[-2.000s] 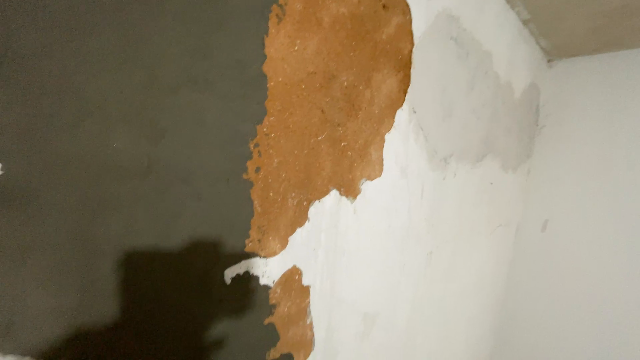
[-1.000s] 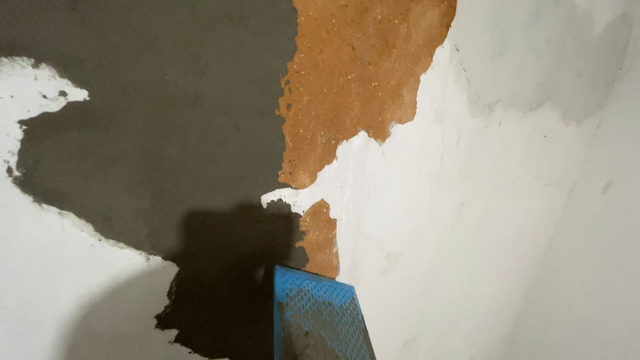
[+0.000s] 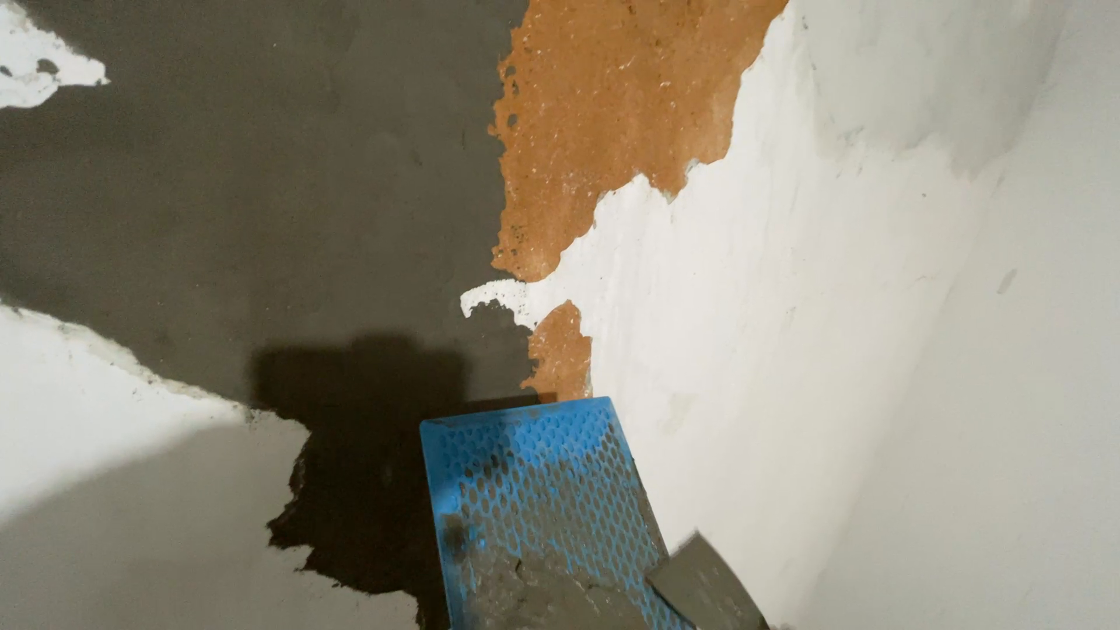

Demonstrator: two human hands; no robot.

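Neither of my hands is in the head view. A blue plastic plasterer's hawk with a honeycomb-textured face (image 3: pixel 542 464) rises from the bottom edge, in front of the wall. Grey wet plaster or mortar (image 3: pixel 547 595) lies on its lower part and fills many of its cells. Beside the hawk's lower right edge is the grey-coated blade of a putty knife or small trowel (image 3: pixel 707 584); its handle is hidden below the frame. Behind them the wall has a smooth dark grey coat (image 3: pixel 262 175), a bare orange-brown patch (image 3: pixel 621 105) and white plaster (image 3: pixel 700 315).
A wall corner runs down the right, with an adjoining pale wall (image 3: pixel 1006 420). A light grey patch (image 3: pixel 919 79) marks the upper right. White areas with ragged edges (image 3: pixel 79 394) border the dark coat at left. A dark shadow falls left of the hawk.
The blue hawk, absent two seconds ago, has risen further into view from below since one second ago. The blade beside it has come into view. The view has shifted.
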